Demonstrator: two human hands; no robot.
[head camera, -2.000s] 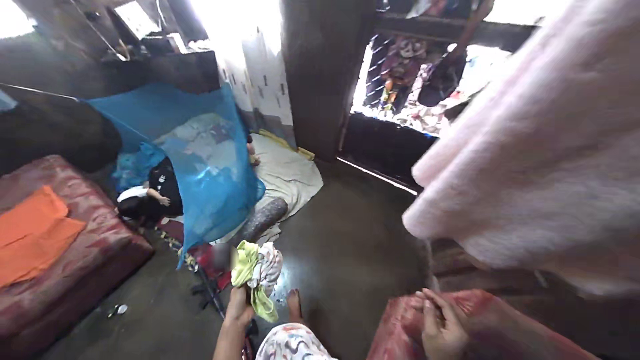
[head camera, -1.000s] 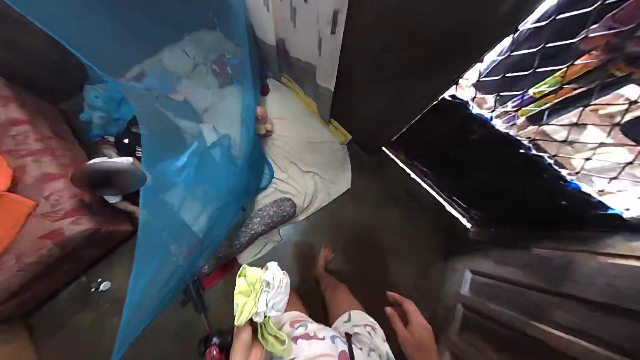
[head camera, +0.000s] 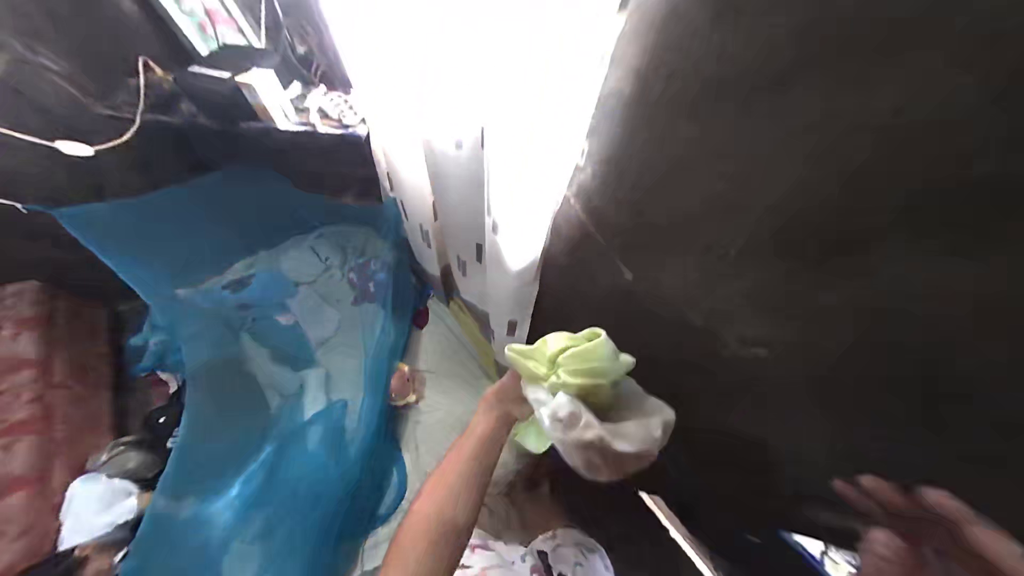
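My left hand is closed around a bunched yellow-green cloth and a whitish cloth, held up at the middle of the view. Part of the green cloth hangs below the fingers. At the lower right, my right hand is blurred, with its fingers apart and nothing seen in it, in front of a dark surface. Behind the cloths stand a dark wall and a white curtain with small dark marks.
A blue mosquito net hangs at the left over bedding. Beside it lies a pale mattress or sheet, with part of a person showing. Another person is at the lower left, near a red patterned sofa. A loaded shelf is above.
My left hand has lifted the cloths from near my lap to in front of the wall. My right hand has moved farther right. The view has swung towards the curtain and wall.
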